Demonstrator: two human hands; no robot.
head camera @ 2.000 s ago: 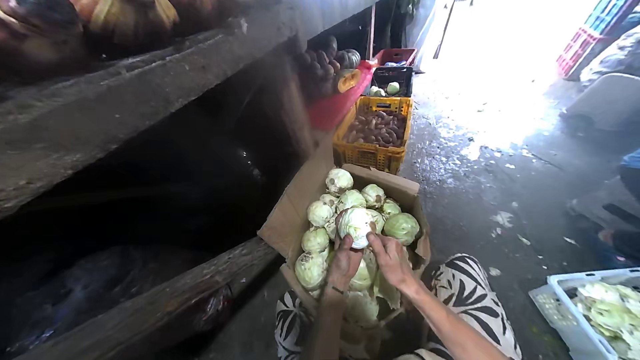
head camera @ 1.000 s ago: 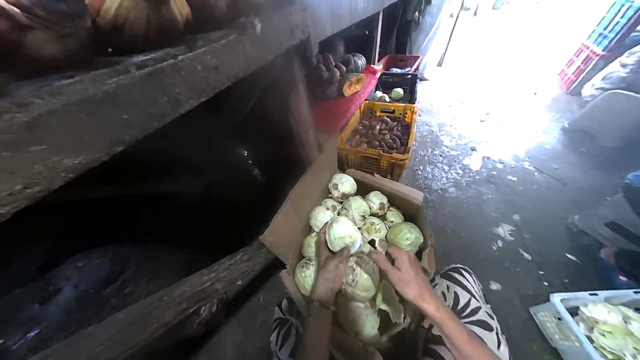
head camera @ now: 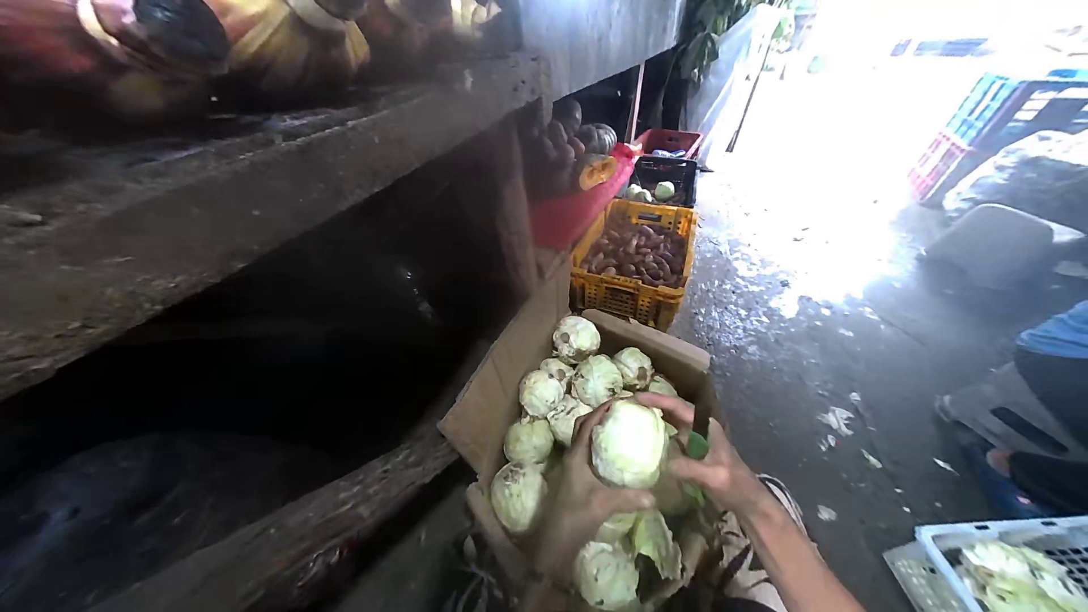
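A pale, trimmed cabbage head (head camera: 630, 444) is held up over an open cardboard box (head camera: 510, 374). My left hand (head camera: 586, 493) cups it from the left and below. My right hand (head camera: 716, 463) touches its right side, thumb and fingers spread around it; a bit of green shows beside that palm, too small to name. Under and around both hands, several more cabbage heads (head camera: 597, 380) fill the box, some with brown spots. A loose cabbage leaf (head camera: 655, 544) lies near the box's close end. The lower part of the box is partly hidden by my hands and forearms.
Beyond the box stands a yellow crate (head camera: 633, 297) of brown root vegetables, with black (head camera: 691, 183) and red (head camera: 699, 144) crates behind. A wooden shelf (head camera: 255, 195) runs along the left. At lower right are a white crate (head camera: 935, 552) of leaves and part of a seated person (head camera: 1054, 374).
The cabbage head held two seconds ago is no longer between both hands at one second ago, when they reach among the heads in the box. Now both hands hold a head raised above the others.
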